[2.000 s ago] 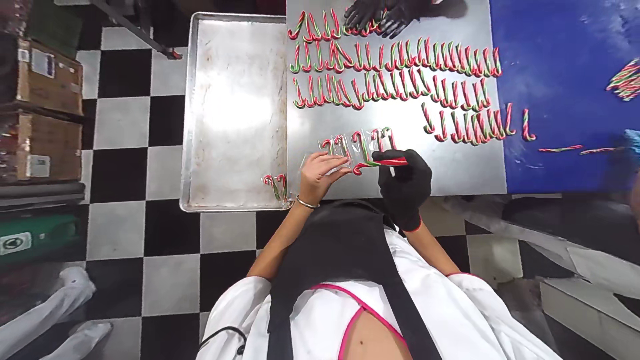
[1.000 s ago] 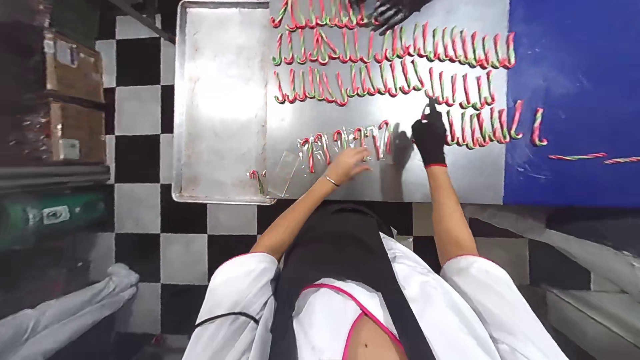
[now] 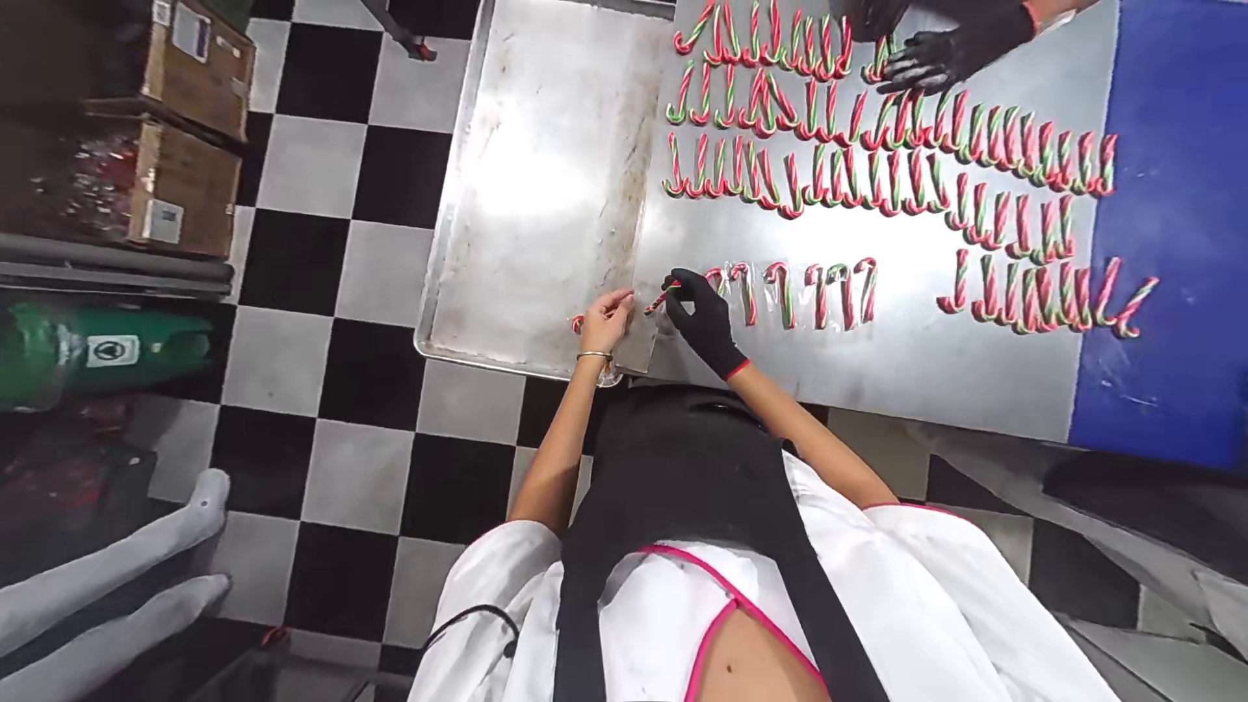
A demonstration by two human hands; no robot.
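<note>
My bare left hand point(image 3: 606, 324) is over the right edge of the metal tray point(image 3: 531, 195), fingertips pinched; a clear wrapper may be between them, but I cannot tell. Just right of it, my right hand point(image 3: 698, 317) in a black glove grips a red, white and green candy cane point(image 3: 662, 296) between thumb and fingers. Part of another candy cane point(image 3: 577, 325) shows beside my left hand. Right of my glove lie several candy canes in clear wrappers point(image 3: 778, 292), hooks away from me. Rows of candy canes point(image 3: 829, 175) cover the back of the metal table point(image 3: 877, 380).
Another person's black-gloved hands point(image 3: 941, 58) are at the back row. A blue surface point(image 3: 1170, 214) adjoins the table on the right. Cardboard boxes point(image 3: 185, 185) and a green cylinder point(image 3: 107, 353) stand at the left, beyond the checkered floor.
My right hand has gone from the front right row of canes to beside my left hand, now with a cane in it. My left hand has moved left from the wrapped canes to the tray's edge.
</note>
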